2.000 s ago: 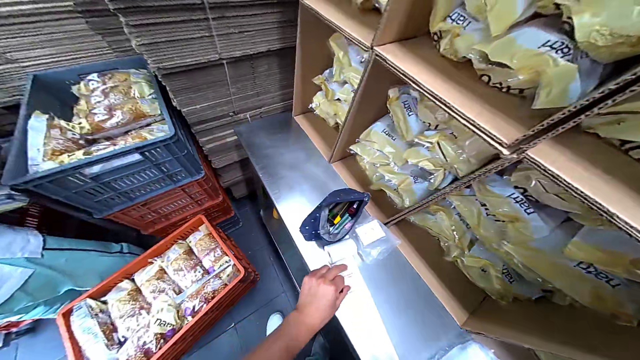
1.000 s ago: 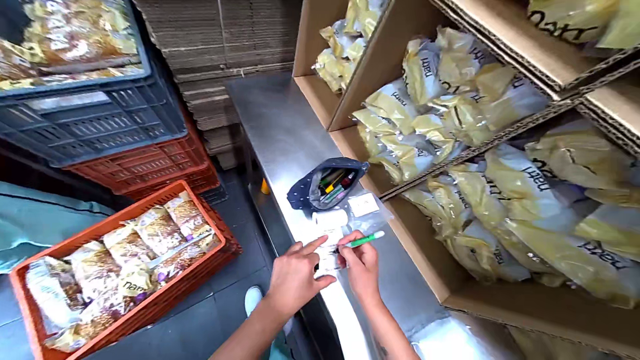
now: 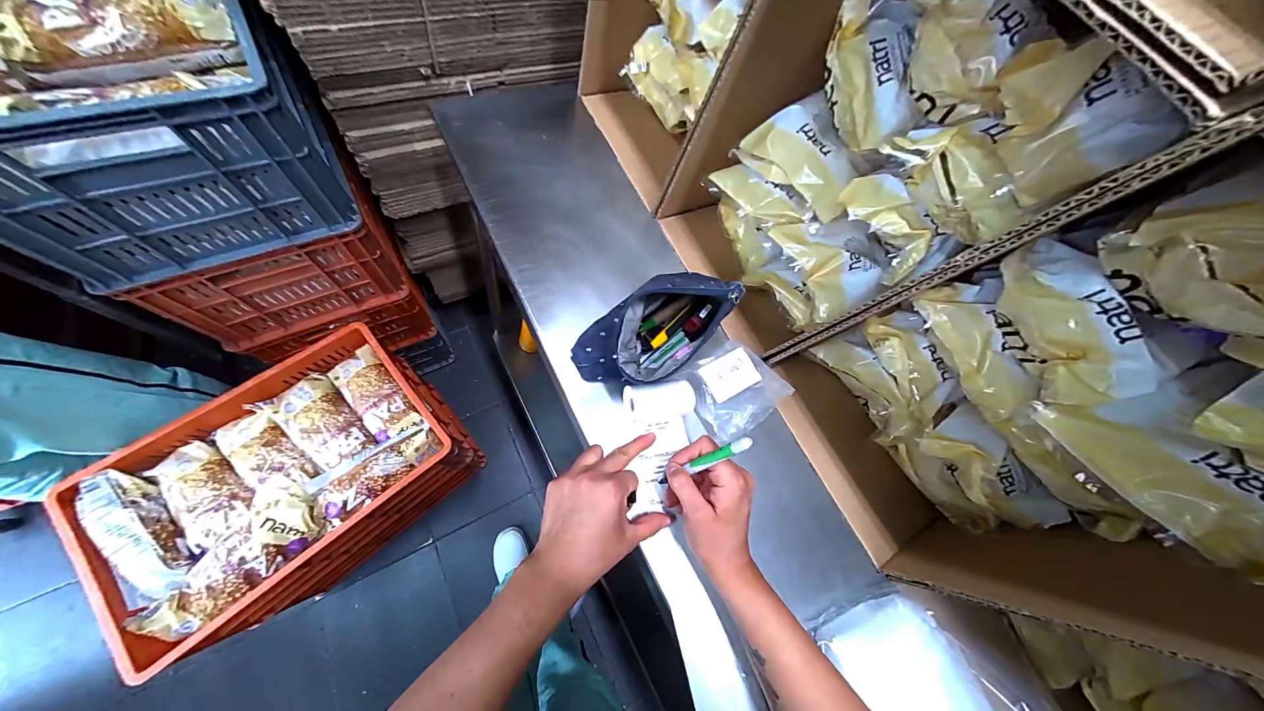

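Note:
My right hand [image 3: 713,494] grips a green marker with a white end [image 3: 719,455] above a roll of white paper labels [image 3: 659,398] on the steel table. My left hand [image 3: 592,509] rests on the unrolled strip, index finger and thumb spread, holding nothing that shows. Dark writing is on the strip between the hands. Beyond the roll lies an open navy dotted pencil case [image 3: 652,331] with several pens and markers. Beside it is a clear plastic bag [image 3: 743,390] with a white label.
Cardboard boxes [image 3: 849,484] of yellowish bagged goods line the right side of the steel table [image 3: 538,188]. At left are an orange crate [image 3: 89,583] of packaged bread, stacked crates [image 3: 197,197] and flattened cardboard [image 3: 395,118]. A person's teal-clothed leg [image 3: 89,415] is beside the orange crate.
Two seconds ago only my left hand was in view, near the roll. My right hand has since come in with the green marker. The view has moved closer to the table.

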